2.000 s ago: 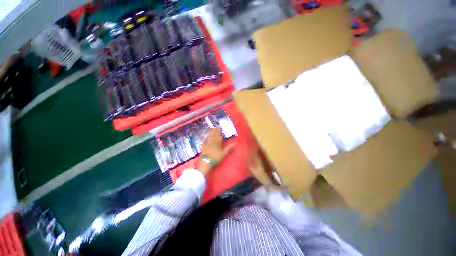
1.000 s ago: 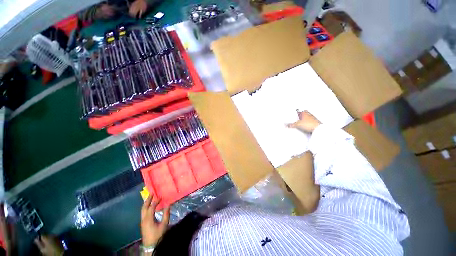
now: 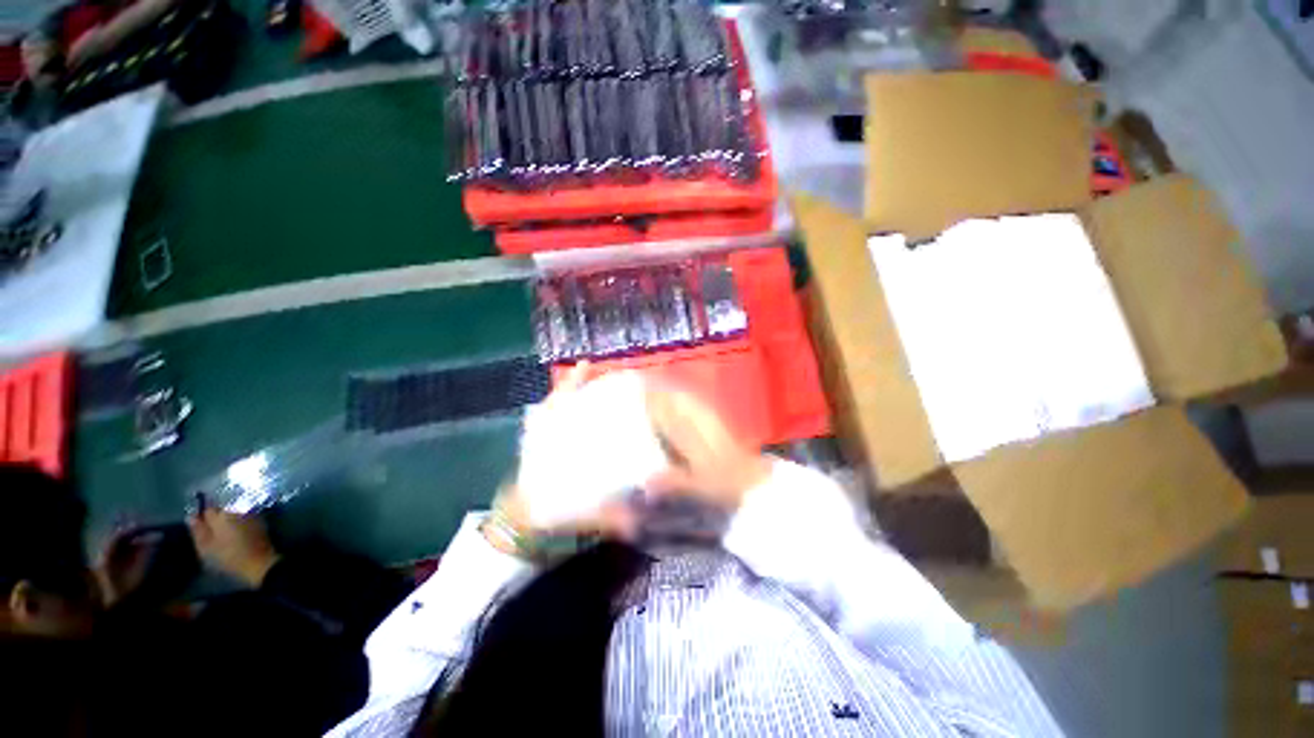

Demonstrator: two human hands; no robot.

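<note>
A white sleeve (image 3: 588, 444) is held up in front of my body, over the near edge of the red slotted tray (image 3: 785, 339). My left hand (image 3: 555, 522) grips its lower left side and is partly hidden behind it. My right hand (image 3: 709, 450) is at its right edge, blurred, with the fingers against it. A dark, blurred thing shows just below my right hand; I cannot tell what it is. A row of upright frames (image 3: 641, 306) stands in the tray's far compartments.
Stacked full trays (image 3: 620, 205) stand behind the working tray. An open carton (image 3: 980, 123) with white sleeves (image 3: 1016, 335) is at the right. A black grid sheet (image 3: 447, 397) lies left of the tray. A person's hand (image 3: 231, 541) is at lower left. A white board (image 3: 87, 216) lies far left.
My right hand has left the carton and come back in front of my body. My left hand has left the tray's near corner. A white sleeve is now between them. The view has turned left.
</note>
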